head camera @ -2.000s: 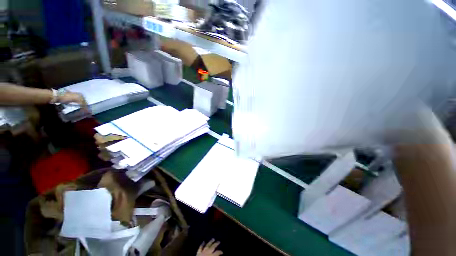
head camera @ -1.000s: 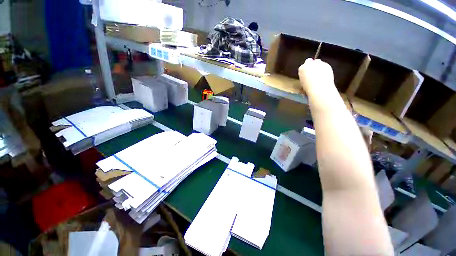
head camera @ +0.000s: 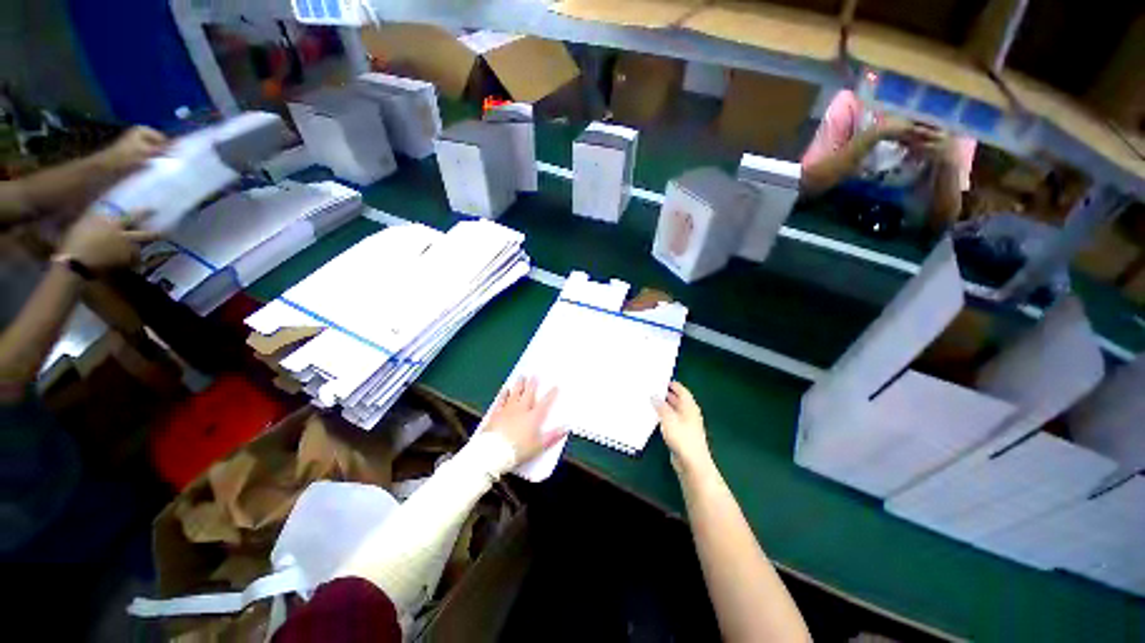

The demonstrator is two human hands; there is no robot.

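Flat white carton blanks (head camera: pixel 603 364) with a thin blue stripe near the far end lie on the green bench in front of me. My left hand (head camera: pixel 525 425) lies on their near left part, fingers spread. My right hand (head camera: pixel 679 421) is at their right edge, fingers against it; I cannot tell whether it grips. A thick fanned pile of blanks (head camera: pixel 389 302) lies to the left.
Open cartons (head camera: pixel 929 427) stand at the right. Closed white boxes (head camera: pixel 604 173) stand on the far side. A scrap box with crumpled brown paper (head camera: pixel 239 502) is at the lower left. Another person's hands (head camera: pixel 113 232) hold a white carton at left. A person (head camera: pixel 879 145) stands opposite. A metal shelf (head camera: pixel 703 50) runs above.
My raised arm has come down from the shelf, and both hands are now at the blanks in front. The view has tilted down. Another person's hands have appeared at left with a carton.
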